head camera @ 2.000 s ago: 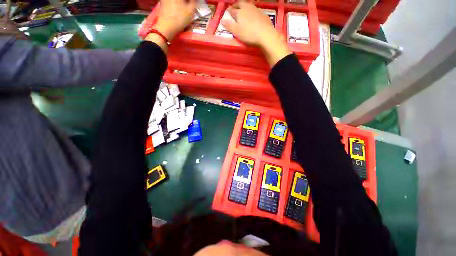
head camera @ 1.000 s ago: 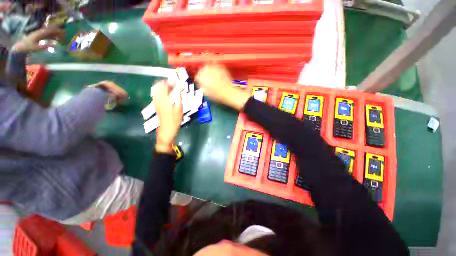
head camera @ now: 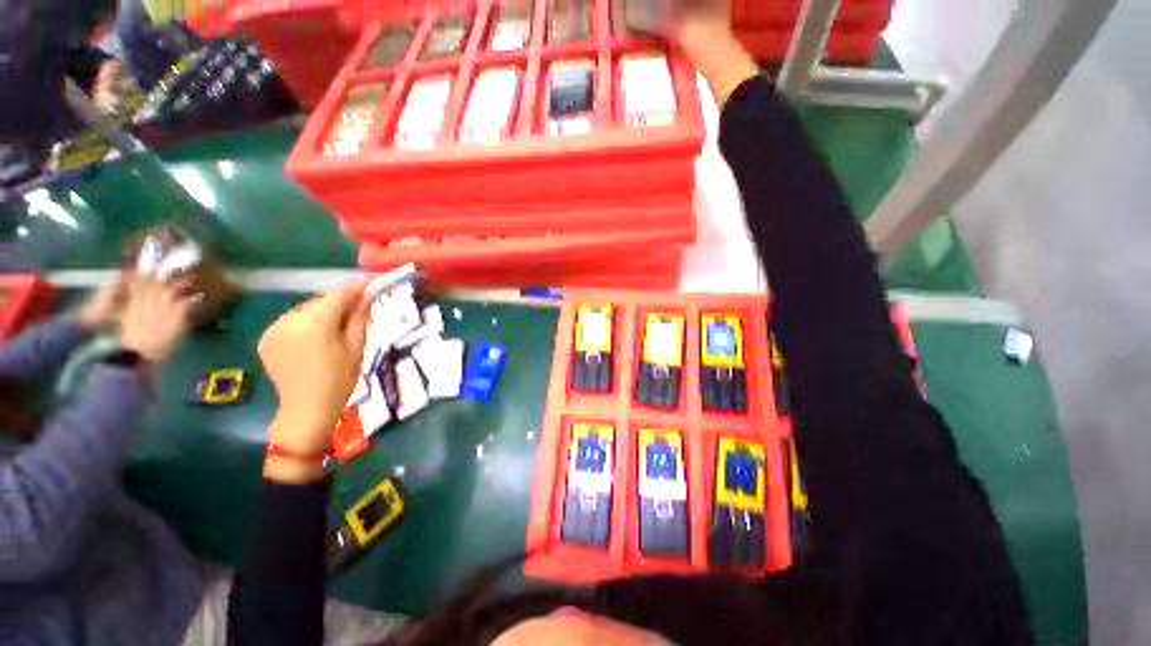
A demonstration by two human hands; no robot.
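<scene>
My left hand [head camera: 309, 360] is at the left edge of the battery heap, fingers bent around a thin white battery [head camera: 391, 280]. The loose white batteries [head camera: 436, 364] lie to its right, with a blue one [head camera: 482, 371] beside them and an orange-red one at the near side. My right hand [head camera: 698, 23] is blurred at the top edge, over the far right corner of the stacked red trays [head camera: 505, 177]; what it holds cannot be told. A red phone tray [head camera: 545, 492] holds yellow and black keypad phones with lit screens, partly covered by my right sleeve.
One phone [head camera: 375, 510] lies alone near my left forearm, another [head camera: 222, 386] farther left. Another person's hands [head camera: 158, 309] are at a small box at the left. A grey metal post [head camera: 997, 126] rises at the right. A small white piece [head camera: 1017, 343] lies on the green bench.
My right hand has moved from the battery heap up to the far corner of the stacked trays. My left hand remains at the heap's left side. The camera view has shifted.
</scene>
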